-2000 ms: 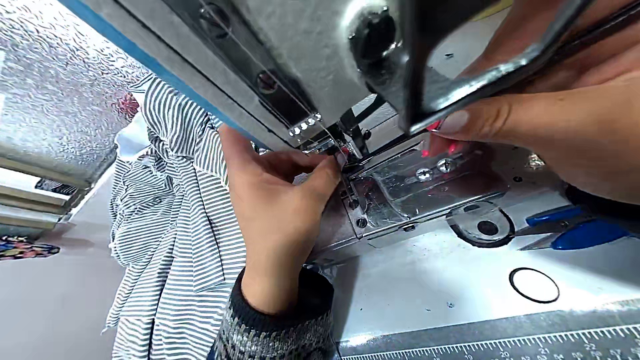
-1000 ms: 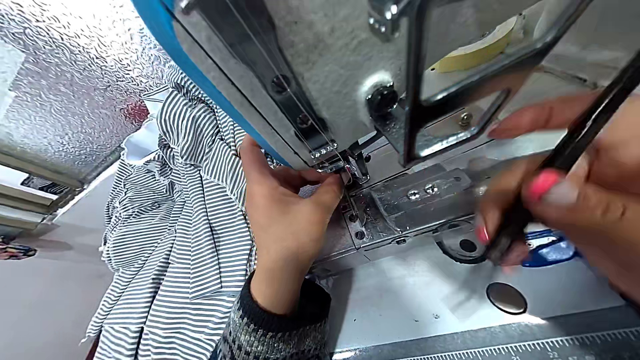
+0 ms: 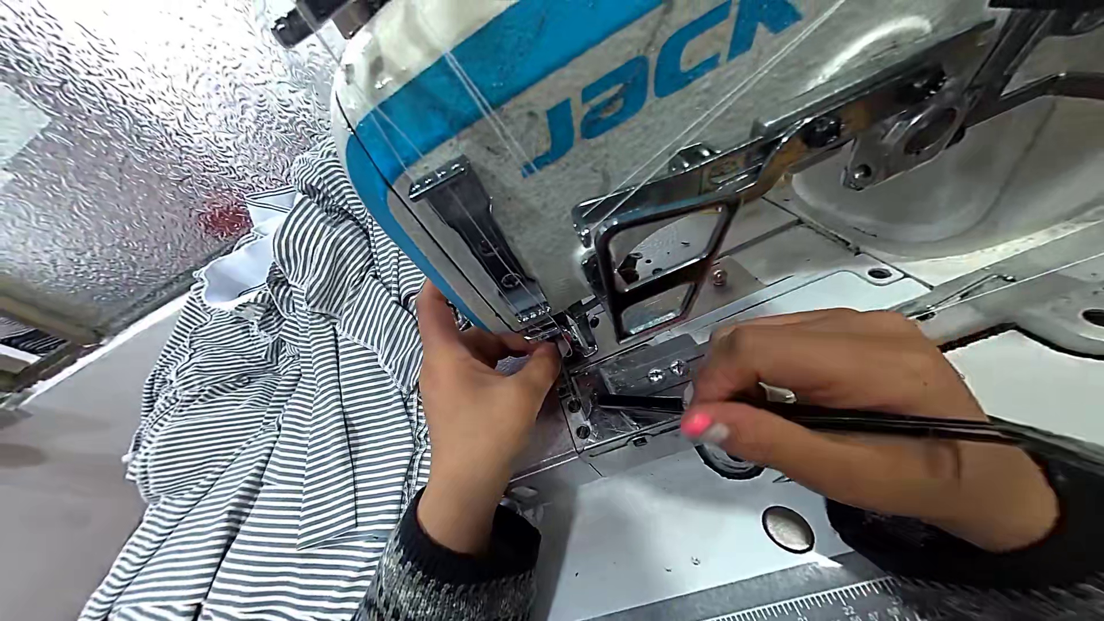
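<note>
A Jack industrial sewing machine (image 3: 535, 164) fills the upper middle, with white threads running down its head. My left hand (image 3: 483, 388) is at the needle and presser foot (image 3: 580, 335), its thumb and index fingertips close together; whether something thin is between them cannot be told. In my right hand (image 3: 819, 405) are long, dark metal tweezers (image 3: 642, 403), their tip over the metal plate (image 3: 655, 366) beside the foot. Grey-and-white striped fabric (image 3: 293, 414) lies bunched to the left, partly behind my left wrist.
A metal ruler (image 3: 819, 599) runs along the lower right edge. A black-rimmed round disc or opening (image 3: 787, 529) shows in the white machine table (image 3: 638, 535). A textured, shiny panel (image 3: 147, 112) stands at the upper left. A metal wire guard (image 3: 664, 259) hangs above the plate.
My right hand has brought the tweezers in to the plate near the needle. My left hand stays by the presser foot. The view now takes in more of the machine head.
</note>
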